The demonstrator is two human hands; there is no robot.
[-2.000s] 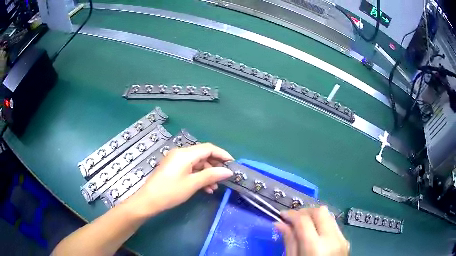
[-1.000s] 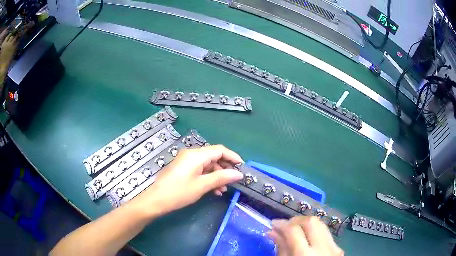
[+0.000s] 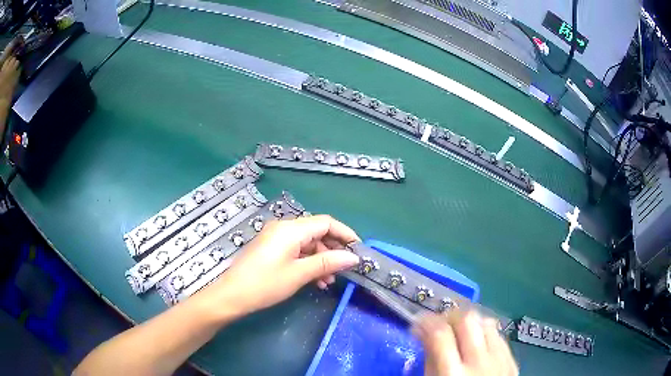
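My left hand [image 3: 294, 261] grips the left end of a dark grey fixture bar [image 3: 397, 288] between thumb and fingers, above a blue tray [image 3: 329, 345]. The bar slants down to the right and carries a row of small round silvery components, some with brownish centres. My right hand [image 3: 467, 341] is blurred, over the bar's right part, and hides that end. A thin silvery shape, the tweezers [image 3: 393, 302], runs from its fingers along the bar's near side; its tips are blurred. Small bits lie in the tray.
Three loaded bars [image 3: 193, 236] lie side by side at left, another [image 3: 331, 160] lies behind them. Two bars [image 3: 368, 105] sit along a metal rail [image 3: 213, 56]. A short-looking bar [image 3: 553, 335] lies at right. Black box [image 3: 51, 121] at left, grey machine [image 3: 651, 198] at right, another person's hand [image 3: 9, 73] far left.
The loose bar behind the stack has moved right across the green surface. My right hand moved left, then back right, along the held bar. My left hand keeps its hold.
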